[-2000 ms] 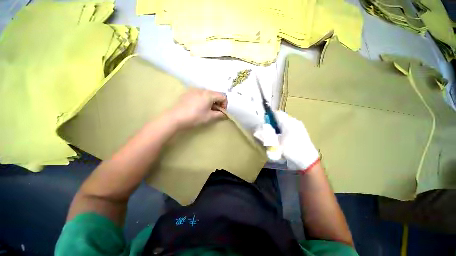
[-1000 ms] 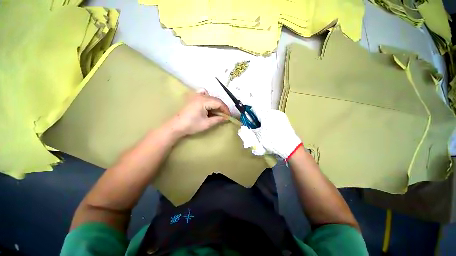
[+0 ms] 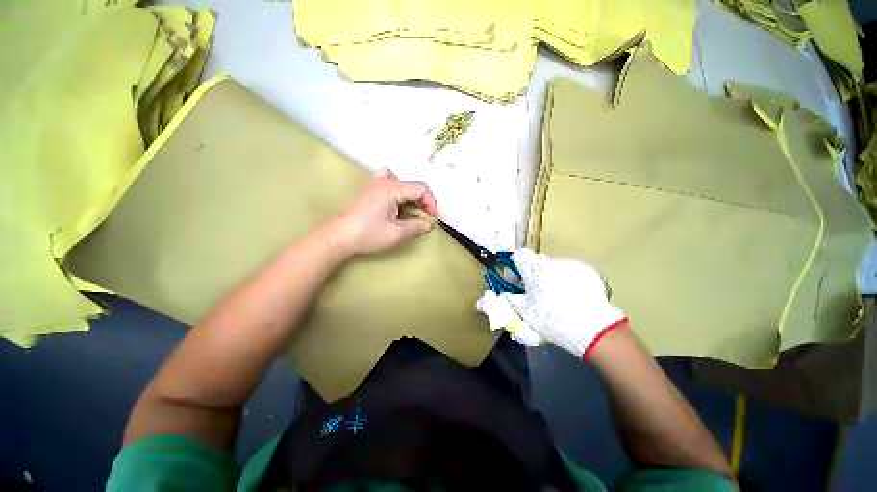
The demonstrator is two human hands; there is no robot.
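Note:
An olive panel [image 3: 240,173] with a yellow strip along its left edge lies over the near table edge and my lap. My bare left hand [image 3: 385,216] pinches its upper right edge between thumb and fingers. My right hand [image 3: 563,300], in a white knit glove with a red cuff edge, holds scissors [image 3: 502,273] with teal-blue handles. The dark blades point up and left, their tips at the panel edge beside my left fingertips. The blades look closed or nearly so. A white lump with a yellow spot [image 3: 510,319] is against the gloved fingers.
Yellow panel stacks lie at the left [image 3: 72,125] and far side [image 3: 433,48]. An olive panel stack [image 3: 673,231] lies at the right. A small heap of trimmings [image 3: 452,133] is on the pale table [image 3: 385,115]. A black apron [image 3: 413,423] covers my lap.
My right hand moved down and right from a second ago, and the scissor tips came down to the panel edge by my left fingers. The panel shifted slightly left.

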